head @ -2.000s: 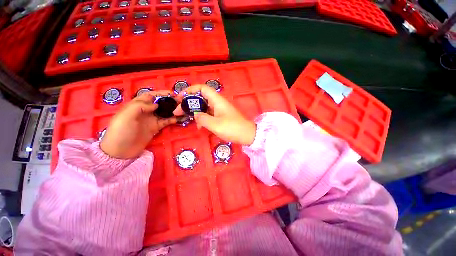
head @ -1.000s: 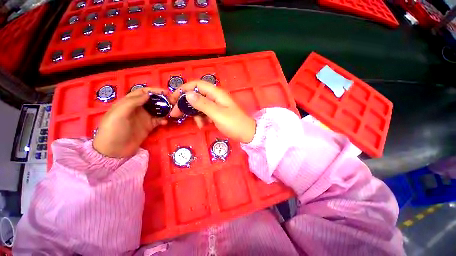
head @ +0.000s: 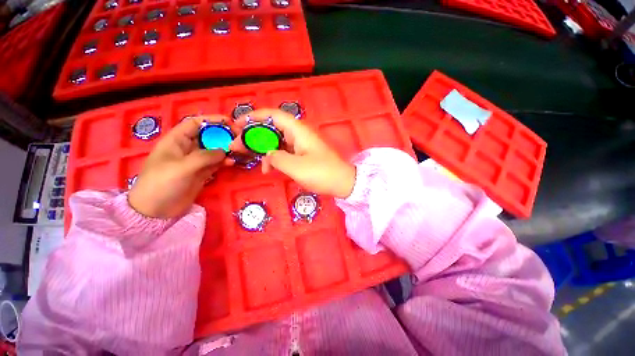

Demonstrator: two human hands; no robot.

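Observation:
My left hand (head: pixel 170 167) holds a watch head (head: pixel 216 138) by its rim, its round face showing bright cyan-blue. My right hand (head: pixel 306 153) holds a second watch head (head: pixel 262 139) close beside it, its face bright green. Both are held above the red watch tray (head: pixel 275 278), faces up toward me. In the tray, several silver-grey watch heads lie in square pockets, such as one at the upper left (head: pixel 146 127) and two below my hands (head: pixel 253 216) (head: pixel 306 206). Others are partly hidden behind my fingers.
A filled red tray (head: pixel 230 59) with rows of watch heads is beyond the work tray. A small red tray (head: pixel 480 158) at right holds a pale-blue piece (head: pixel 464 111). A calculator (head: pixel 36 182) is at left. A blue plastic bin (head: pixel 592 257) is at the lower right.
The faces of the two held watch heads have turned from dark to bright cyan-blue and green. One second ago they looked black; two seconds ago the right one showed a square code pattern.

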